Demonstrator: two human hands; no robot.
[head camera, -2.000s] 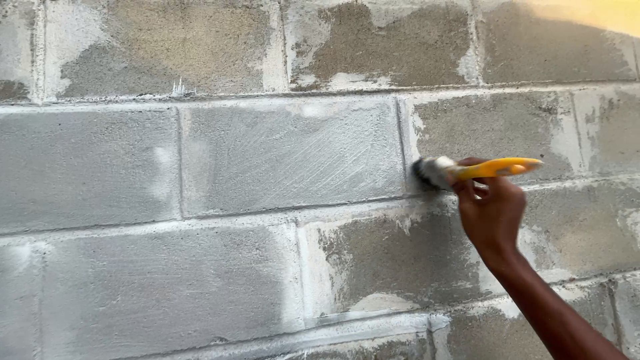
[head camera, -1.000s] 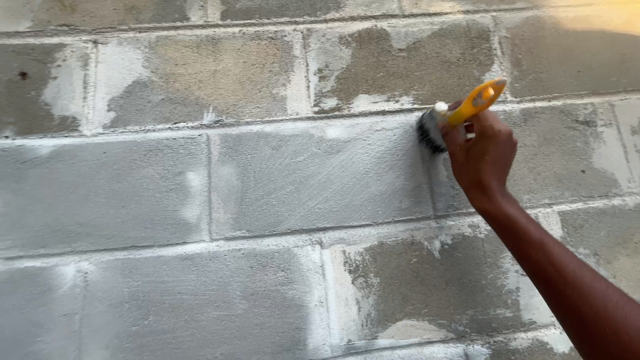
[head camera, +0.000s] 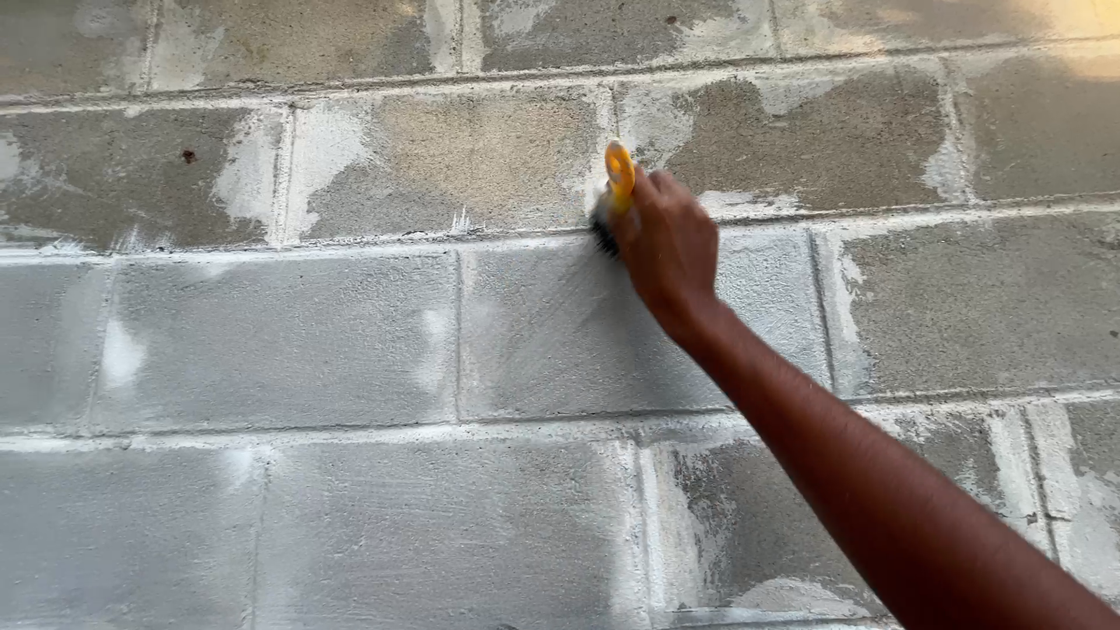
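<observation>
My right hand (head camera: 669, 241) grips a paintbrush (head camera: 620, 179) with a yellow handle and dark bristles. The handle's end points upward, and the blurred bristles rest at the upper edge of a coated grey concrete block (head camera: 542, 332), just below a mortar joint. Pale diagonal brush strokes mark this block's face. Part of the block lies behind my hand and forearm. My left hand is out of view.
The concrete block wall fills the view. Blocks to the left (head camera: 289, 341) and lower left (head camera: 437, 525) have a grey-white coat. The upper blocks (head camera: 814, 140) and the right block (head camera: 989, 297) show bare brown-grey concrete with white patches along the mortar joints.
My right hand has carried the brush from the block's right-hand vertical joint up and left to its upper edge. The brush handle has turned from pointing right to pointing up. The view has shifted.
</observation>
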